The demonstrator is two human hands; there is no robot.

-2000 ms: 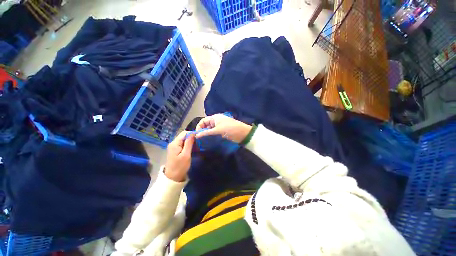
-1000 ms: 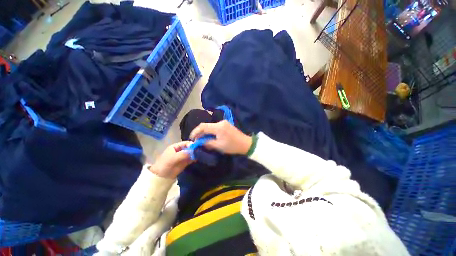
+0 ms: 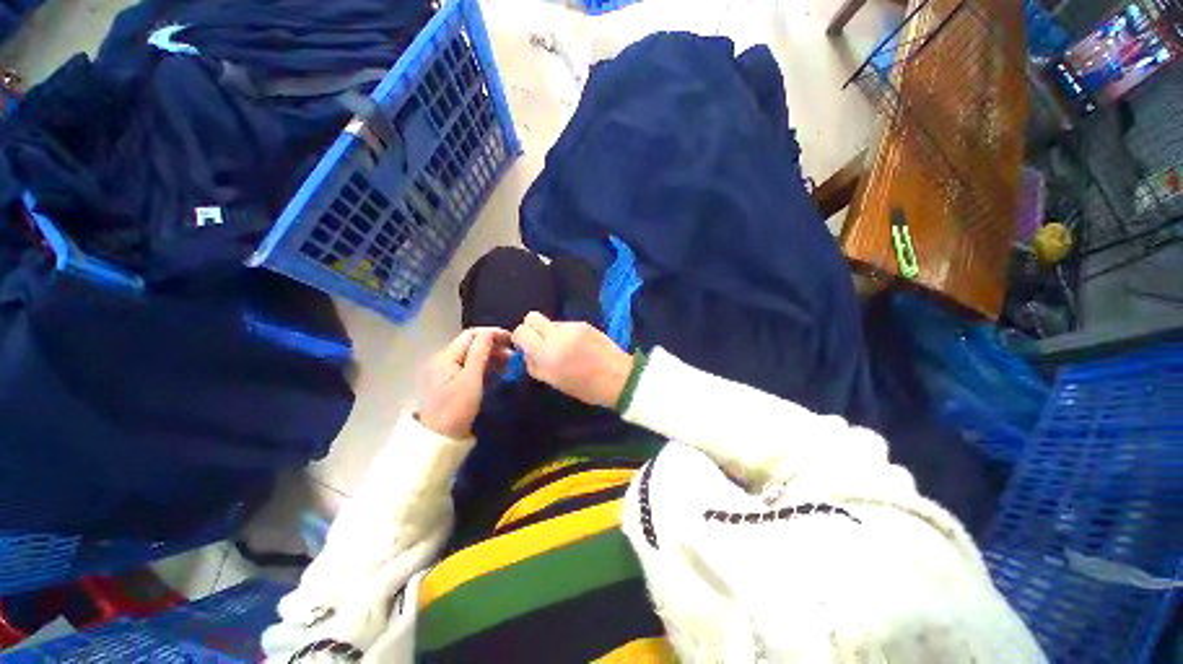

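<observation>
My left hand (image 3: 457,379) and my right hand (image 3: 571,359) meet at the fingertips above my lap. Bright blue plastic film (image 3: 515,366) shows between them, pinched by the fingers; the held part is small and partly hidden. More crumpled blue film (image 3: 620,293) lies on the navy garment (image 3: 701,195), just beyond my right hand. The navy garment spreads over my lap and forward. A dark knee (image 3: 507,288) shows beyond my hands.
A blue slatted crate (image 3: 389,175) stands tilted at the left, beside heaped navy garments (image 3: 143,402). A wooden bench (image 3: 954,143) with a yellow-green stick (image 3: 904,244) stands at the right. Another blue crate (image 3: 1103,480) is at the lower right. A phone (image 3: 1113,55) shows at the upper right.
The blue film stretched between my hands a second ago is now mostly hidden at the fingertips. My hands have come closer together. The view has shifted, so the crate sits higher.
</observation>
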